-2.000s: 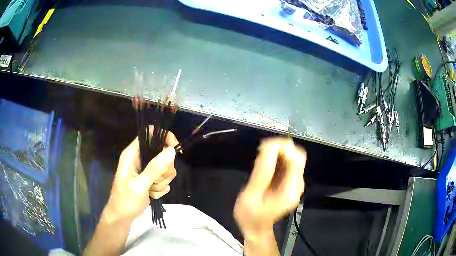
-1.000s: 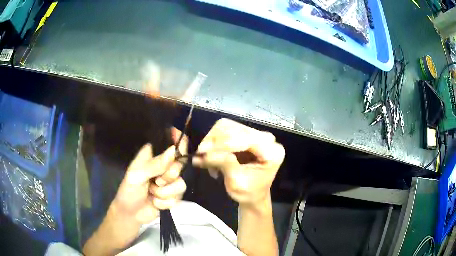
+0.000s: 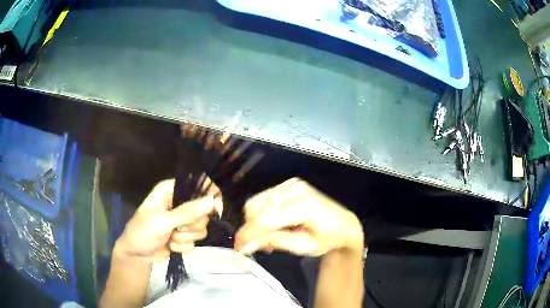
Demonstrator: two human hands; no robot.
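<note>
My left hand (image 3: 172, 225) is shut around a bunch of thin black cables (image 3: 192, 174) over my lap, in front of the bench edge. The coppery and pale ends fan out at the top and are blurred. The plain black ends hang below the hand. My right hand (image 3: 295, 225) is just right of the bunch with thumb and fingertips close together. It is blurred, and I cannot tell whether a cable is between its fingertips.
A shallow blue tray (image 3: 338, 35) with plastic bags is at the upper right. Cables with metal plugs (image 3: 463, 144), a yellowish spool (image 3: 513, 82) and a black box-like item (image 3: 517, 138) lie at right. Lower blue bins (image 3: 63, 180) hold bagged silvery parts at left.
The bunch and my left hand have shifted slightly left, and the cable tops sit lower and fan to the right. My right hand has moved down from beside the left thumb.
</note>
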